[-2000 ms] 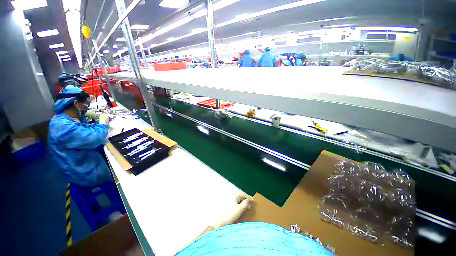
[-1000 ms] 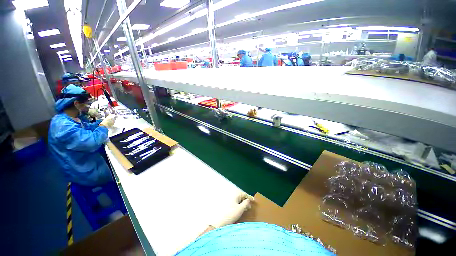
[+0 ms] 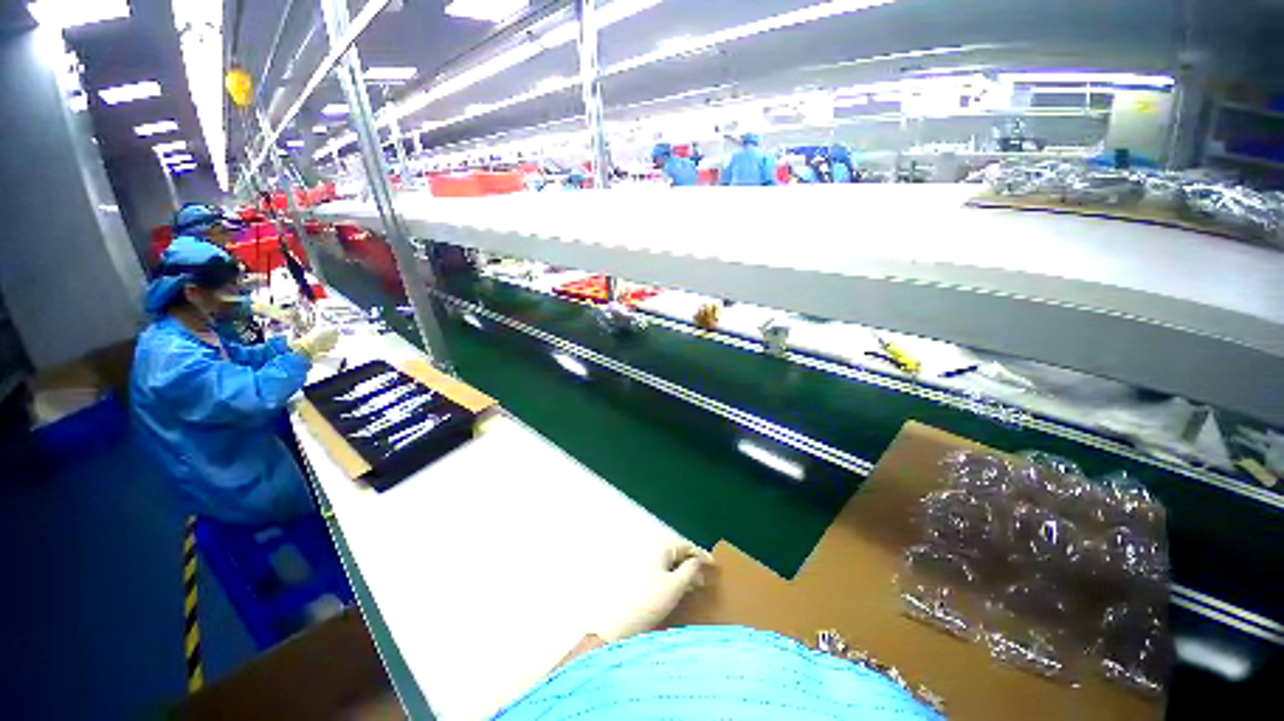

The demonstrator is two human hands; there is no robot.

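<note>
My left hand (image 3: 659,592), in a thin cream glove, lies at the left edge of the brown cardboard sheet (image 3: 789,606), where it meets the white bench sheet (image 3: 493,592). Its fingers are bent at the edge; whether they pinch anything cannot be told. My right hand is not in view. A small pile of silver metal parts (image 3: 876,668) lies on the cardboard at the bottom, partly cut off by the picture's edge and my blue sleeve or gown. Clear plastic domed trays (image 3: 1042,556) stand in rows on the cardboard at the right.
A black tray (image 3: 390,423) with long silver-white pieces lies on cardboard at the left, near a seated worker in blue (image 3: 218,402). The green conveyor (image 3: 634,437) runs beyond the bench. A long white shelf (image 3: 789,254) spans above, with wrapped clear plastic items (image 3: 1141,195) on it.
The view has shifted very slightly. The seated worker's head and hands have moved a little. My left hand stays in the same place.
</note>
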